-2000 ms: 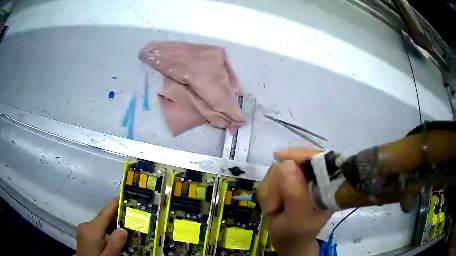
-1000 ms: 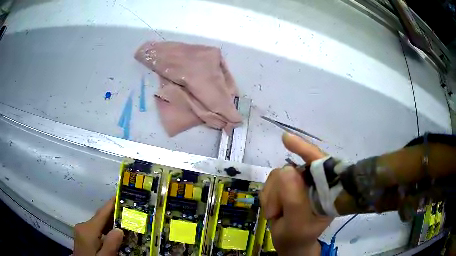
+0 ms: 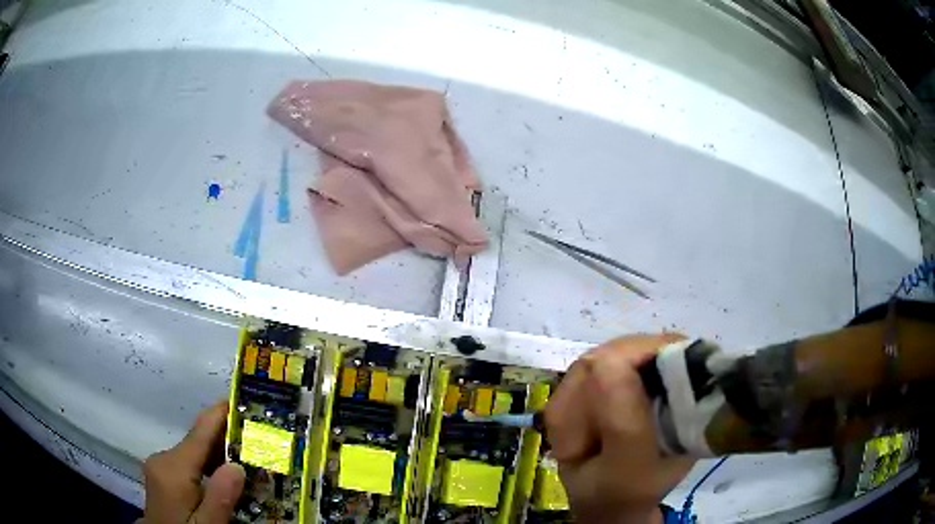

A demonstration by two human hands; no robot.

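Note:
A panel of several narrow circuit boards (image 3: pixel 370 468) with yellow-green edges lies at the bottom, its lower part cut off by the picture's edge. My left hand (image 3: pixel 195 473) grips its left edge, thumb on top. My right hand (image 3: pixel 613 430) is closed around the glue gun (image 3: pixel 820 394), a brown cylinder with white wrap that enters from the right. The pale blue nozzle (image 3: pixel 499 419) points left over the third board, its tip at the parts between the orange part and the yellow block. Whether the tip touches is not clear.
A metal rail (image 3: pixel 338 321) runs along the panel's far side. Beyond it lie a pink cloth (image 3: pixel 395 169), tweezers (image 3: pixel 590 262), pale blue slivers (image 3: pixel 249 233) and a small blue piece (image 3: pixel 214 190). Another board panel (image 3: pixel 888 456) shows at the lower right. A blue cord hangs by my right wrist.
My right hand's raised thumb has come down around the gun. The nozzle now shows clearly over the third board. The whole view has shifted slightly; my left hand still holds the panel's edge.

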